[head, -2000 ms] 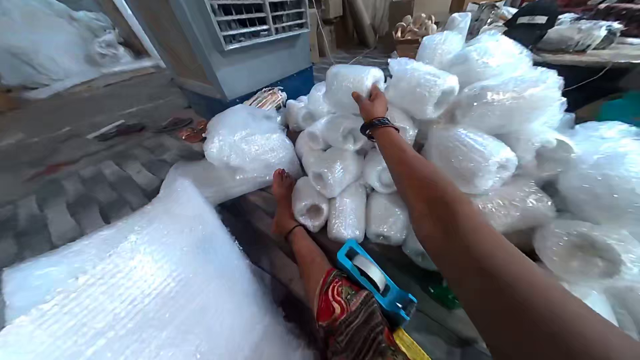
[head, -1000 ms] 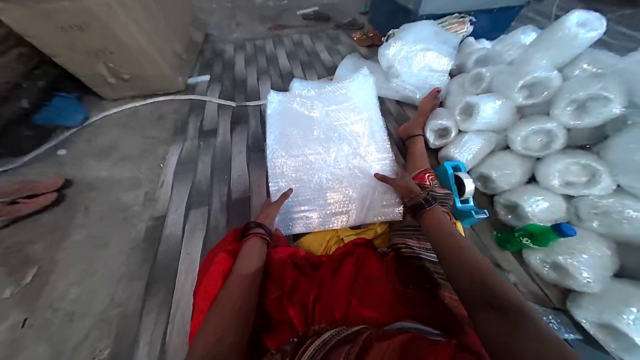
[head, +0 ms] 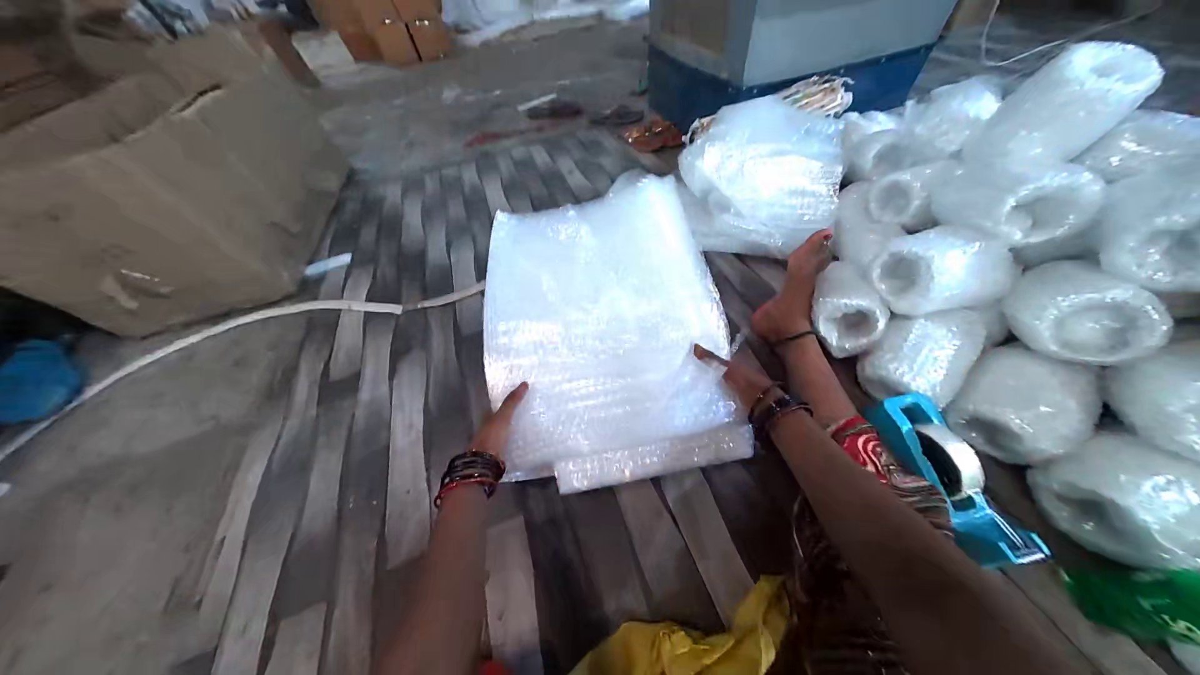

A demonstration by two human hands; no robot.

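Note:
A stack of bubble wrap sheets (head: 600, 319) lies on the striped mat between my hands, its near edge folded or rolled over. My left hand (head: 502, 422) grips the left edge near the bottom, thumb on top. My right hand (head: 736, 373) holds the right edge, with fingers partly hidden. Bangles circle both wrists. Right of my outstretched foot (head: 797, 291) are many rolled bubble wrap bundles (head: 937, 272) in a pile. A blue tape dispenser (head: 975, 525) with a roll of clear tape rests beside my leg.
A large cardboard box (head: 159, 187) stands at the left, near a pale cable (head: 234, 323) crossing the floor. Another plastic-wrapped bundle (head: 764, 169) lies beyond my foot. A grey and blue cabinet (head: 797, 47) is behind it. Yellow cloth (head: 694, 642) and a green bottle (head: 1139, 600) are nearby.
My right hand was on a roll in the pile two seconds ago; it now holds the sheets' right edge. Since one second ago, a fold or roll has appeared at their near edge.

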